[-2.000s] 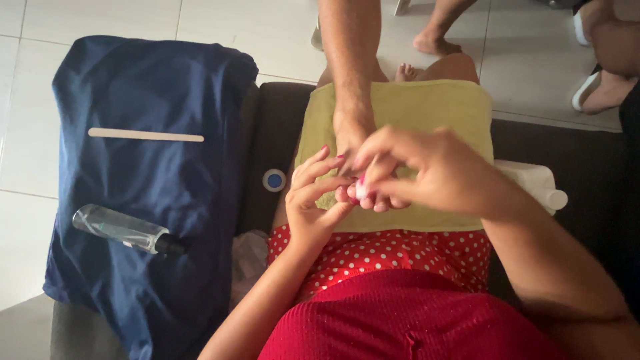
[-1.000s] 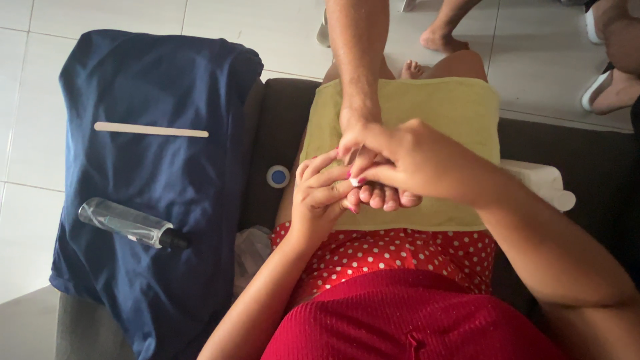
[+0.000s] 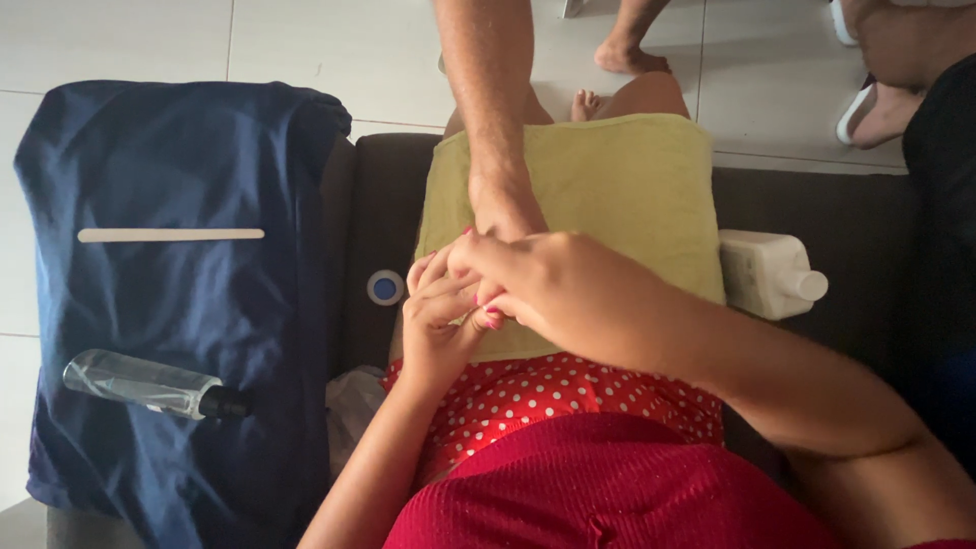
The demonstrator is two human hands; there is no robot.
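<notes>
Over a yellow-green towel (image 3: 610,183) on the lap, my left hand (image 3: 442,313) is at the fingers of another person's hand (image 3: 507,202), which reaches in from the top. My right hand (image 3: 534,282) lies across those fingers from the right, its thumb and fingertips close to my left fingertips. A small white thing shows between my right fingertips; what it is cannot be told. My hands hide most of the other person's fingers. Both my hands have pink nails.
On a dark blue cloth (image 3: 183,305) at left lie a nail file (image 3: 171,235) and a clear bottle with a black cap (image 3: 145,383). A round white and blue item (image 3: 386,287) sits left of the towel, a white plastic bottle (image 3: 766,274) right of it. Other people's feet are at the top.
My right hand has come down over the other person's fingers, which showed more fully before. My left hand stays at those fingers.
</notes>
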